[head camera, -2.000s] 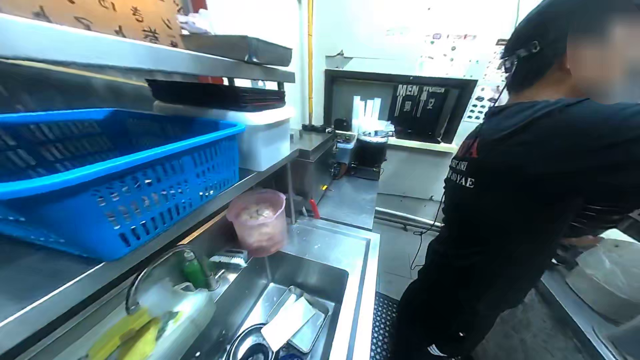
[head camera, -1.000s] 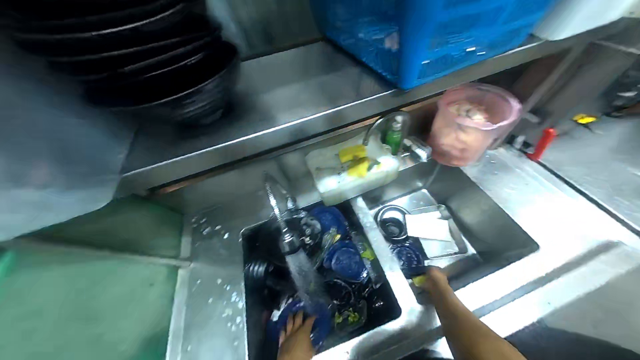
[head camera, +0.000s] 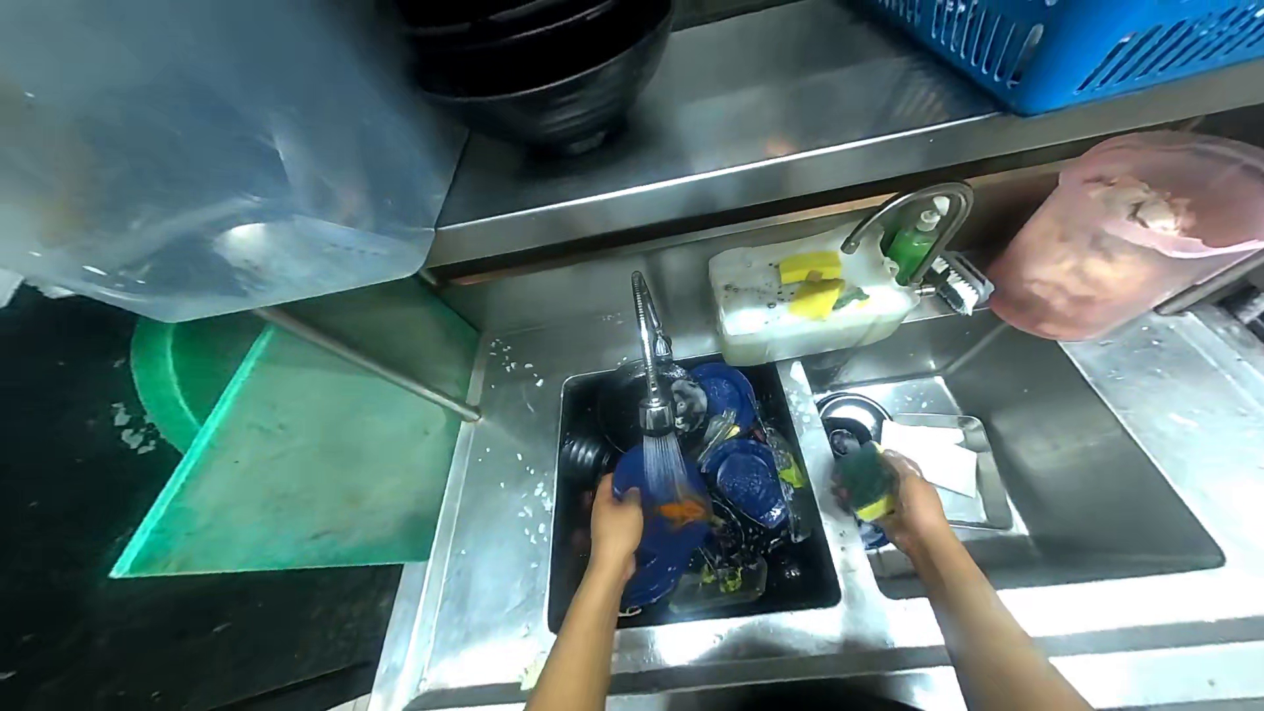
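My left hand (head camera: 617, 528) grips the left edge of a blue plate (head camera: 657, 563) in the left sink, under the spray of a running faucet (head camera: 654, 395). An orange food scrap (head camera: 683, 511) lies on that plate. Another blue dish (head camera: 749, 481), dark bowls and food scraps fill the sink around it. My right hand (head camera: 907, 494) holds a green and yellow scouring sponge (head camera: 869, 482) over the left side of the right sink. Beneath and beside it are a dark round bowl (head camera: 851, 420) and a metal tray (head camera: 978, 474) with white rectangular pieces (head camera: 933, 454).
Behind the sinks stand a white tub (head camera: 780, 316) with yellow sponges (head camera: 812, 281), a curved tap (head camera: 953, 212), a green bottle (head camera: 910, 245) and a pink bucket (head camera: 1096, 242). Black bowls (head camera: 553, 89) and a blue basket (head camera: 1076, 59) sit on the shelf above. A clear plastic bag (head camera: 217, 168) hangs upper left.
Both hands were out of view two seconds ago. Since one second ago, my right hand has lifted the sponge into plain sight, and my left hand has raised the blue plate under the spray. The view has swung left.
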